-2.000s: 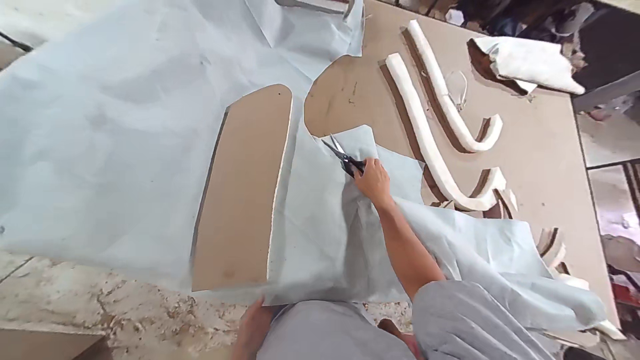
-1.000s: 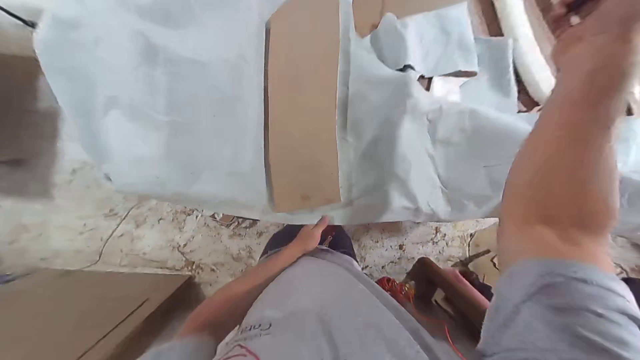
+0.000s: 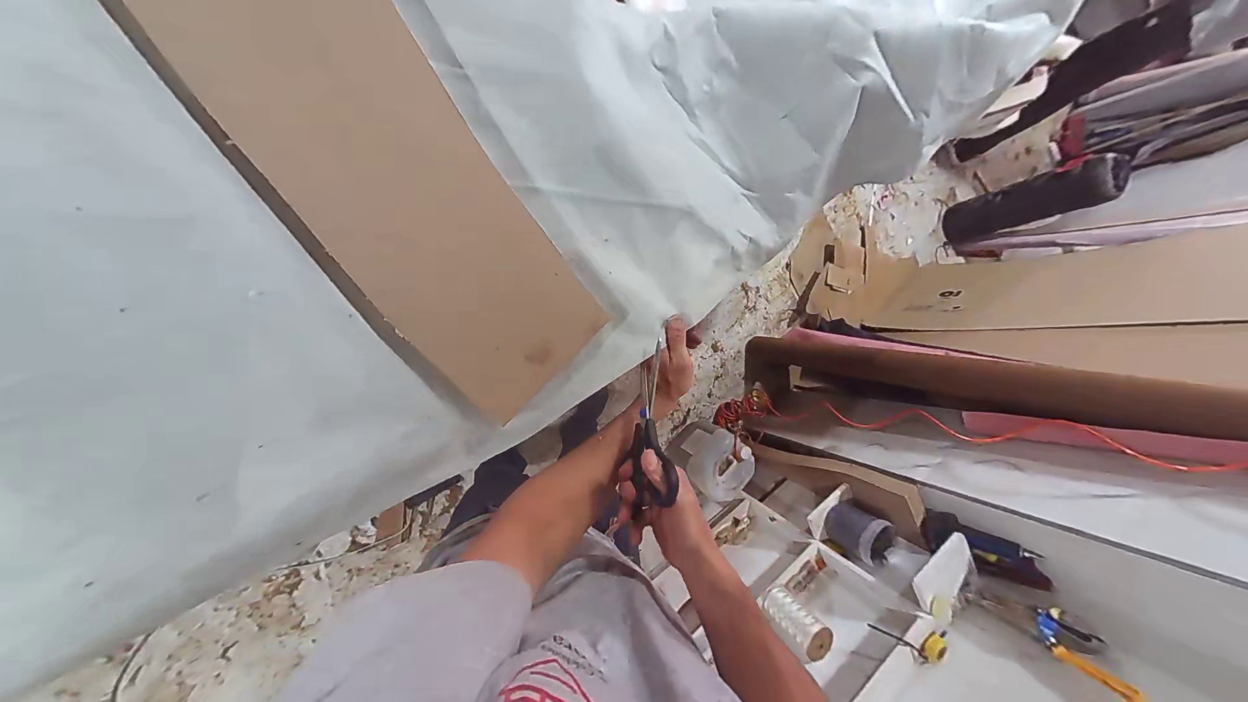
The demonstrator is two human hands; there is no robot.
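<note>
My left hand [image 3: 675,366] pinches the near edge of a pale grey-white fabric sheet [image 3: 634,185], thumb on top. Just below it, my right hand [image 3: 655,492] holds black-handled scissors [image 3: 647,458] by the finger loops. The blades point up toward the left hand and the fabric edge; whether they touch the cloth I cannot tell. On the sheet, to the left of both hands, lies a long brown board template [image 3: 390,205], its square end near the sheet's edge.
At the lower right stands a divided white tray [image 3: 858,600] with a thread spool [image 3: 798,624], a dark roll [image 3: 858,531] and yellow-handled pliers [image 3: 1082,663]. A brown tube [image 3: 1004,385], an orange cord [image 3: 975,437] and cardboard [image 3: 1092,292] lie at the right.
The view has swung strongly toward the right-hand storage area. My right hand, at the upper right a second ago, is now close below my left hand with the scissors.
</note>
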